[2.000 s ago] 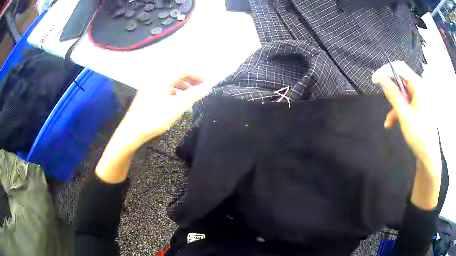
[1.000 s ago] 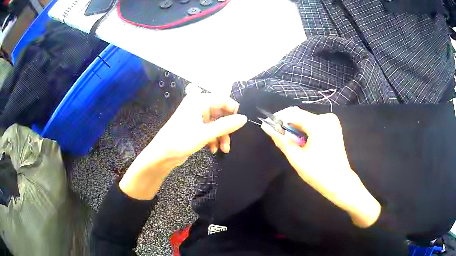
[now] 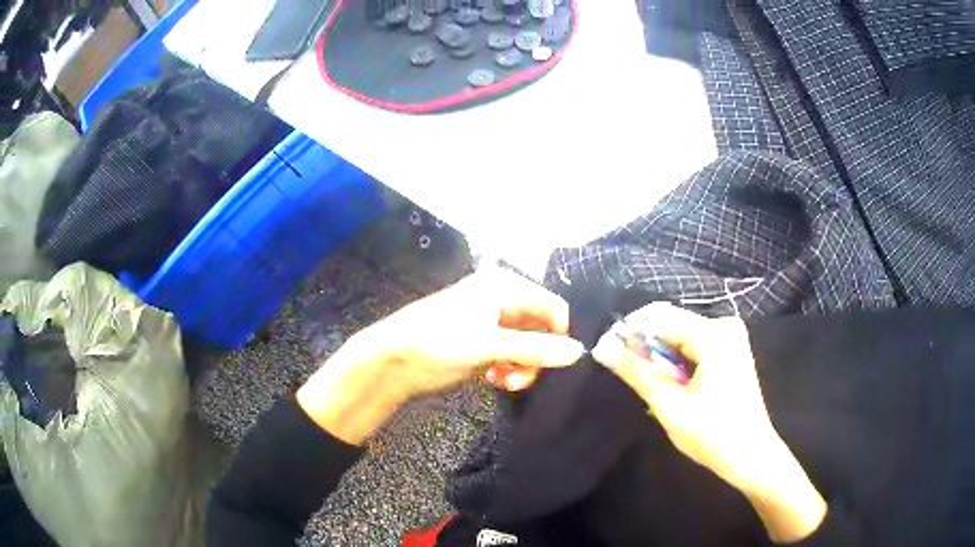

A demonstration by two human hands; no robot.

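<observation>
The dark jacket with a thin white grid check (image 3: 684, 235) lies on the white tabletop, and its plain black side (image 3: 855, 406) covers the lap. A loose white thread (image 3: 741, 286) lies on the checked cloth. My left hand (image 3: 449, 347) has thumb and finger pinched together, with a tiny bright point at the tips; whether it holds thread or a needle cannot be told. My right hand (image 3: 706, 390) holds the thread snips (image 3: 665, 358) in its palm, their blue and pink handle showing. Its fingertips nearly meet the left ones above the black cloth.
A black, red-rimmed holder (image 3: 374, 69) with loose buttons (image 3: 481, 78) is on the white tabletop (image 3: 577, 160), beside a flat dark rectangle (image 3: 289, 27). Blue crates (image 3: 262, 240) with dark cloth and an olive bag (image 3: 112, 395) are at the left, over speckled floor (image 3: 374, 481).
Both hands came together from far apart and now nearly touch at the fingertips. The snips' blades, earlier pointing out towards the left hand, are now mostly hidden in the right hand. The view has shifted.
</observation>
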